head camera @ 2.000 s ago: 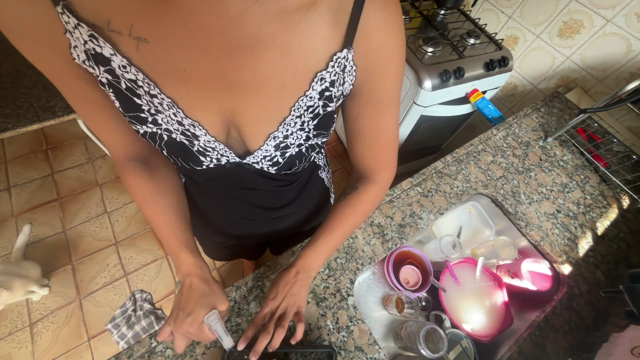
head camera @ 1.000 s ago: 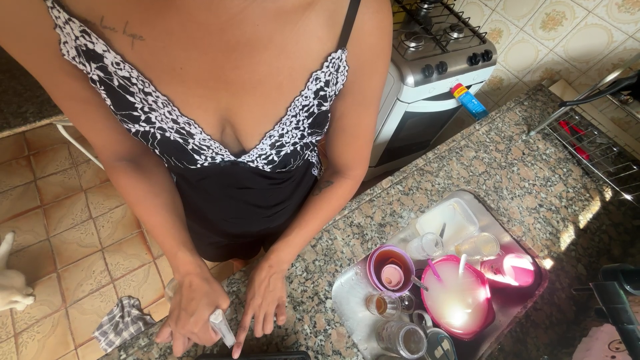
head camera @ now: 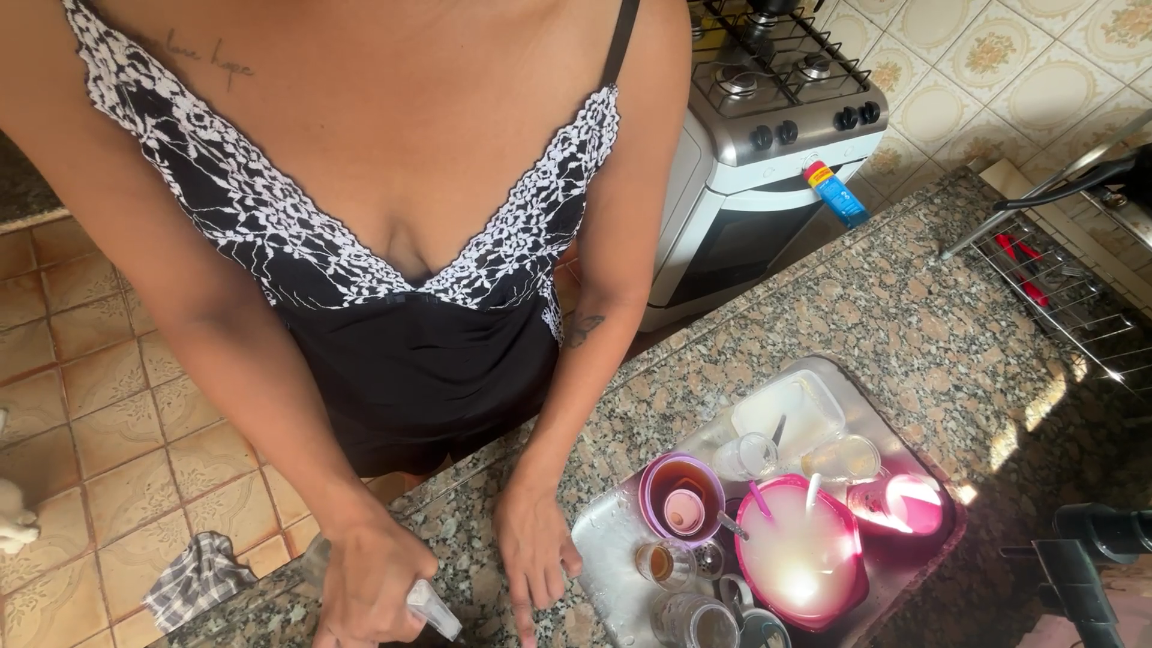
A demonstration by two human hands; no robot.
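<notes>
My right hand, at the lower left, is closed around a spray bottle; its pale translucent nozzle points down and right, while most of the bottle is hidden by the hand. To the right of it, my left hand is over the granite counter, fingers slightly apart and pointing down the view, with nothing held. Whether its fingertips touch the counter cannot be told. A checked cloth lies over the counter's edge at lower left.
A metal sink holds a pink basin of cloudy water, a purple container, glass jars and a clear tub. A stove stands behind. A wire rack is at right, a black jointed stand at lower right. Part of a white animal shows at far left.
My left hand was over a black object at the bottom edge; that object is now largely out of view. My right hand keeps hold of the spray bottle. The view has shifted somewhat.
</notes>
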